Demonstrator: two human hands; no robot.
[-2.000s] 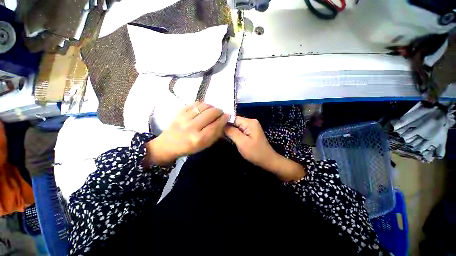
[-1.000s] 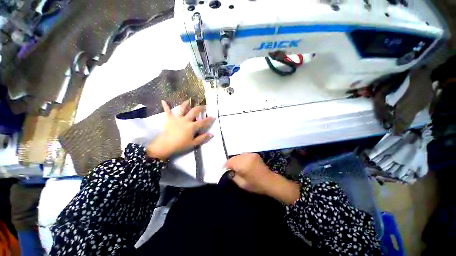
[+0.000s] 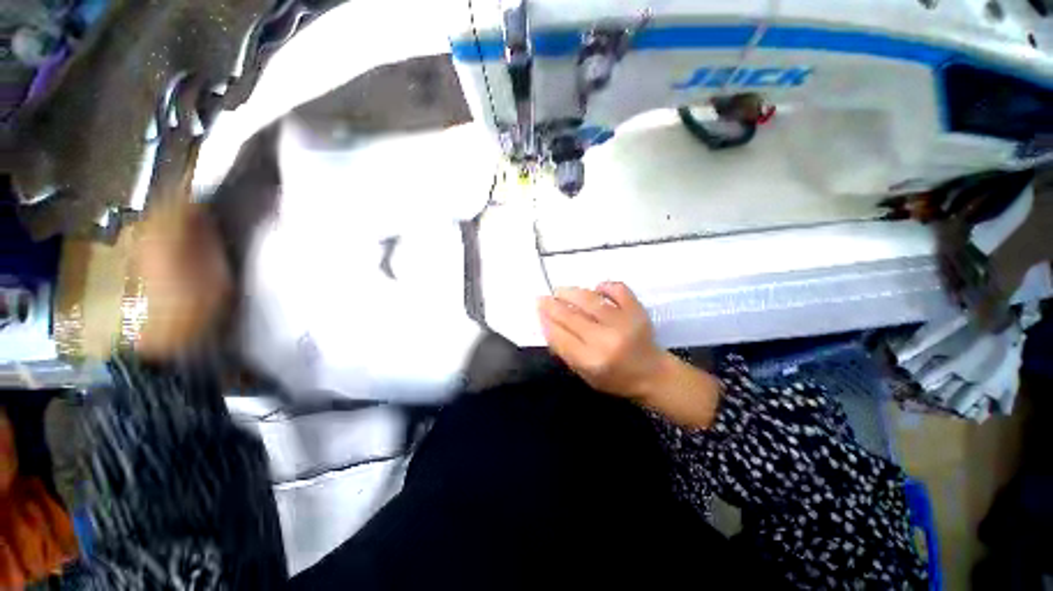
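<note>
The garment panel (image 3: 358, 266) lies white side up, left of and in front of the needle, with a dark seam strip (image 3: 472, 271) near its right edge. Its right edge runs under the presser foot (image 3: 525, 173) of the white sewing machine (image 3: 693, 58). My right hand (image 3: 606, 341) pinches the panel's right edge near the table's front edge. My left hand (image 3: 183, 283) is blurred at the panel's left side; whether it holds cloth cannot be told. Brown cloth (image 3: 237, 191) shows beneath the white piece.
Brown pieces with white edges (image 3: 116, 104) are heaped at back left. Scissors or snips (image 3: 722, 125) lie under the machine arm. A bundle of pieces (image 3: 964, 358) hangs at the table's right end. A tan patch (image 3: 98, 300) is at left. Orange clothing (image 3: 29, 508) shows at lower left.
My left hand has moved left, off the seam area to the panel's left side. My right hand has moved slightly up and right in view. The white piece is shifted and blurred.
</note>
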